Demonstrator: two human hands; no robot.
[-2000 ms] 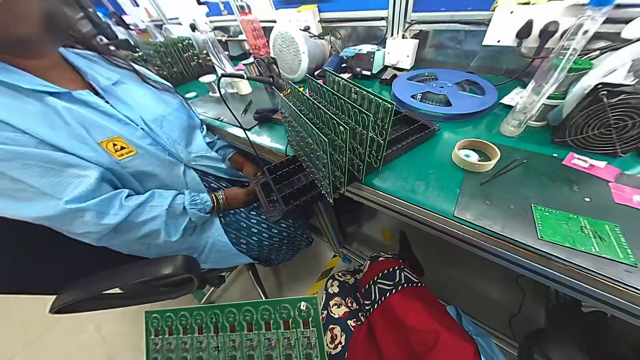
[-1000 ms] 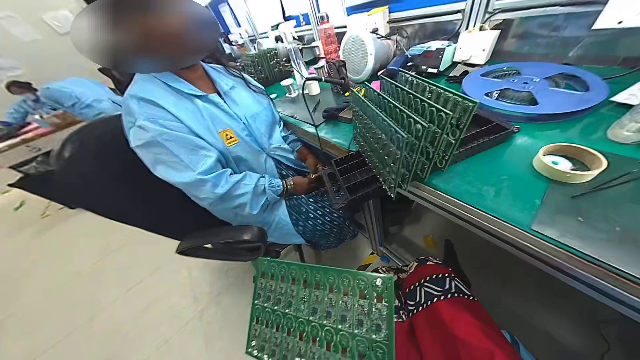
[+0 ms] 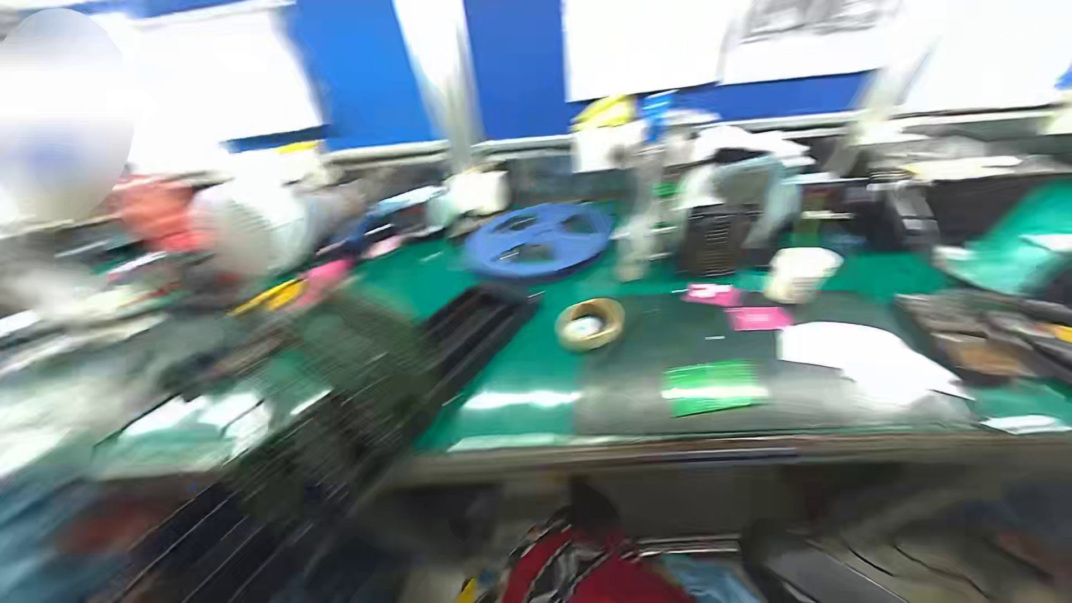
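Neither my left hand nor my right hand shows in the head view, which is heavily blurred. A green circuit board (image 3: 714, 389) lies flat on a dark mat (image 3: 624, 398) on the green bench (image 3: 519, 381). Left of it, at the mat's corner, is a roll of tape (image 3: 590, 325). A blue component reel (image 3: 538, 240) lies behind the tape. At the left, blurred upright circuit boards (image 3: 360, 352) stand by a black slotted rack (image 3: 477, 327).
Pink slips (image 3: 758, 318), a white cup (image 3: 801, 274) and white paper (image 3: 867, 356) lie to the right. A white round fan-like object (image 3: 243, 226) stands at the back left. Blurred blue clothing of another person (image 3: 42, 536) shows at the lower left. The bench edge (image 3: 670, 448) runs across.
The view has swung far to the right. The circuit board at the bottom of the earlier frames is out of view, and the seated co-worker is mostly out of view.
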